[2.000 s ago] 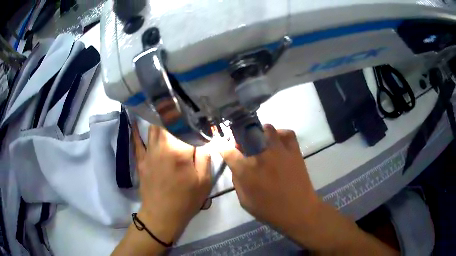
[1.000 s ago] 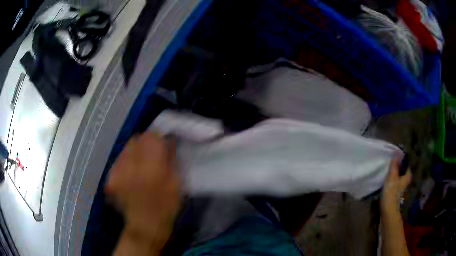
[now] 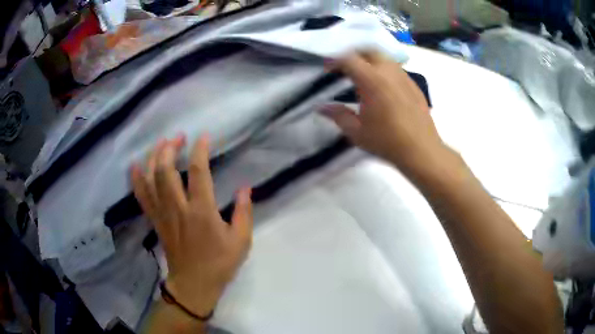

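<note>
Light grey garment panels [image 3: 176, 104] with long dark strips [image 3: 287, 171] lie in a layered pile across the left and middle of the view. My left hand [image 3: 194, 225], with a dark band at the wrist, is over the near left part of the pile, fingers spread. My right hand [image 3: 391, 107] is over the right part of the pile, its thumb and fingers apart around a dark strip. Both hands are slightly blurred, and neither shows a clear grip on the cloth.
The white table [image 3: 486, 124] extends right of the pile. Part of the white sewing machine [image 3: 567, 228] is at the right edge. Translucent plastic [image 3: 522, 59] lies at the upper right. Patterned cloth or wrapping [image 3: 127, 49] and other clutter are at the upper left.
The view has swung from the machine, then the blue container at the side, to the pile. The light grey piece stretched between my hands one second ago is no longer distinctly held.
</note>
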